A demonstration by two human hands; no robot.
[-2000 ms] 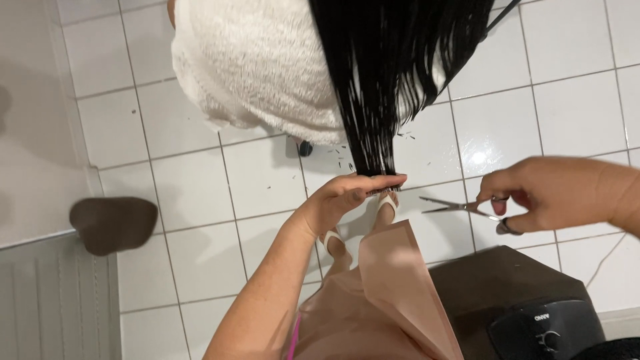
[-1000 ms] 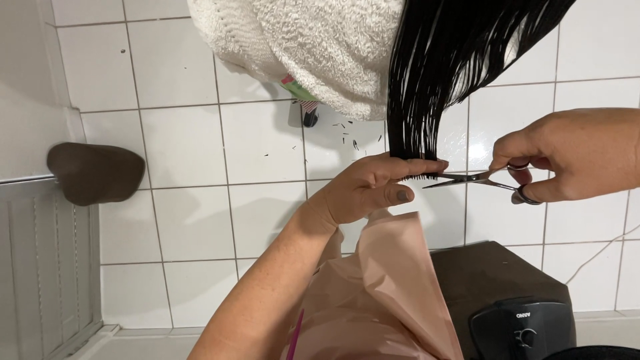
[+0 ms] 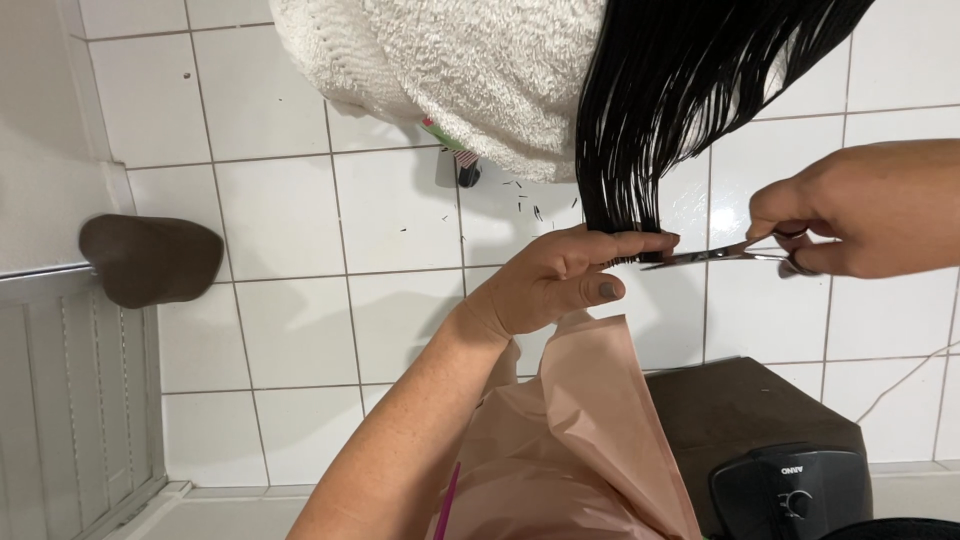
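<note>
Long, straight black hair (image 3: 660, 97) hangs from the top of the view beside a white terry towel (image 3: 480, 67) that covers a seated or standing person. My left hand (image 3: 562, 274) pinches a flat section of the hair between its fingers, and the short cut ends stick out below them. My right hand (image 3: 847, 214) holds metal hair scissors (image 3: 724, 253) with fingers in the rings. Their blades lie at the hair ends, just under my left fingertips. The person's head is out of view.
Hair clippings (image 3: 536, 212) lie on the white tiled floor (image 3: 292, 330). A brown rounded object (image 3: 154, 259) is at the left, near a grey door (image 3: 67, 405). A black Arno appliance (image 3: 787, 487) rests on a dark brown surface (image 3: 667, 397) at lower right, with a cable nearby. My pink apron (image 3: 585, 427) hangs below.
My right hand with the scissors has come from the right up to the hair ends at my left fingers. My left hand keeps its hold on the hair.
</note>
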